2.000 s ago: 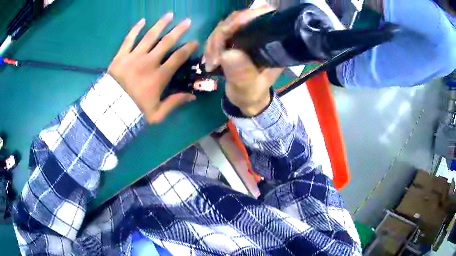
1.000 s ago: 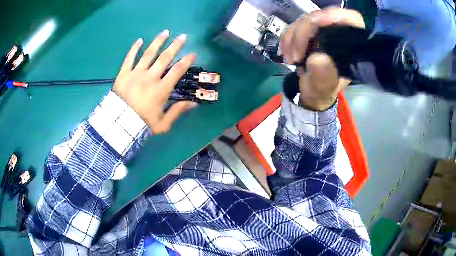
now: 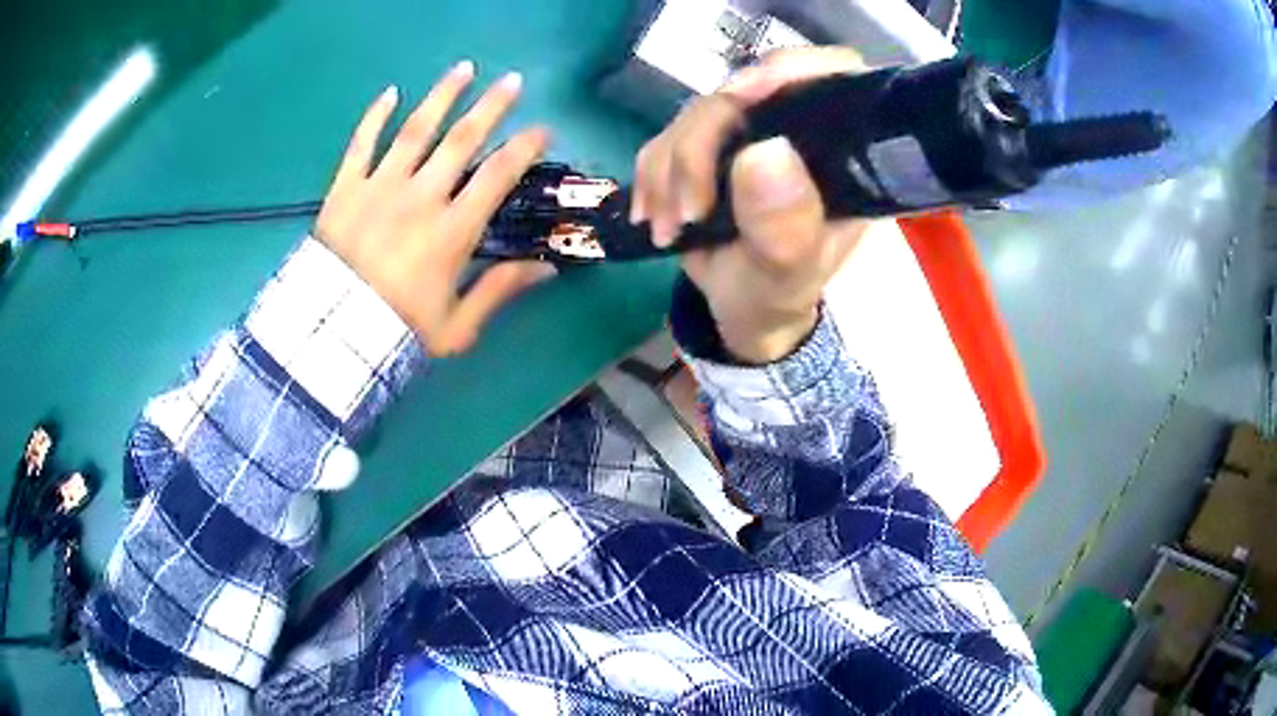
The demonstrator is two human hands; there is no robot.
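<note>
A black cable connector with two coppery terminals [image 3: 577, 244] side by side lies on the green bench, partly under my left hand [image 3: 420, 210]. My left hand is spread flat, its fingers and thumb around the connector, holding it down. My right hand [image 3: 756, 196] is closed around a thick black electric screwdriver [image 3: 896, 147] with a pale label. The screwdriver's nose points left, close to the terminals; its tip is hard to make out. A thin black cable [image 3: 196, 217] runs left from my left hand to red and blue ends.
A white-grey screw feeder [image 3: 686, 42] stands beyond my right hand. More connectors [image 3: 70, 492] lie at the left. An orange-red tray [image 3: 1001, 406] is right of the bench edge. A person in light blue [image 3: 1162, 98] is at upper right. Cartons [image 3: 1232, 511] stand on the floor.
My right hand has moved the screwdriver left, away from the screw feeder and back to the terminals. My left hand has stayed on the connector.
</note>
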